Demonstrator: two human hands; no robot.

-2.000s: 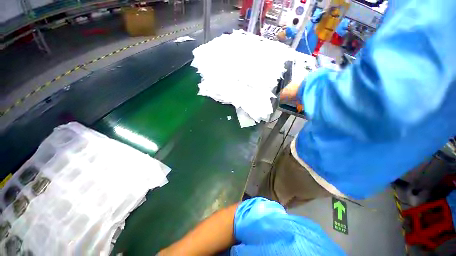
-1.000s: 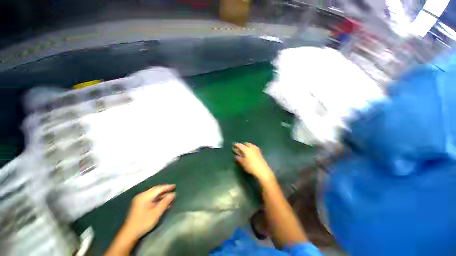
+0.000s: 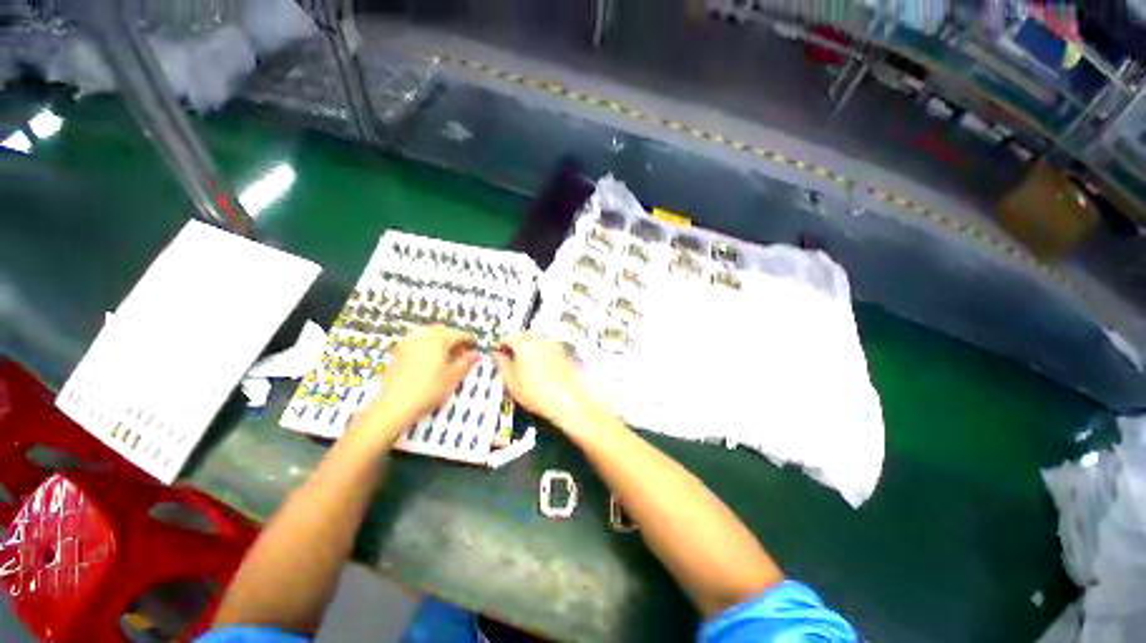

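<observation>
The white parts board point(image 3: 415, 442) lies in front of me with rows of tiny dark and yellow parts. My left hand point(image 3: 431, 367) and my right hand point(image 3: 538, 374) are over its right half, fingertips close together and pointing inward. The fingers are bent; whether they hold a small part is too small to tell. One rounded-square metal frame point(image 3: 558, 494) lies on the green mat below the board. A second metal frame point(image 3: 620, 514) lies beside it, partly hidden by my right forearm.
A whitish pocketed tray point(image 3: 603, 291) holds several frames right of the board, partly covered by a white liner point(image 3: 754, 364). A white spare board point(image 3: 189, 339) lies left, near crumpled white scraps point(image 3: 292, 358). A red stool point(image 3: 138, 553) stands lower left. White sheets point(image 3: 1100, 528) lie far right.
The view has swung left, bringing the parts board, spare board and stool into sight. My hands were apart over the green mat and are now together at the parts board.
</observation>
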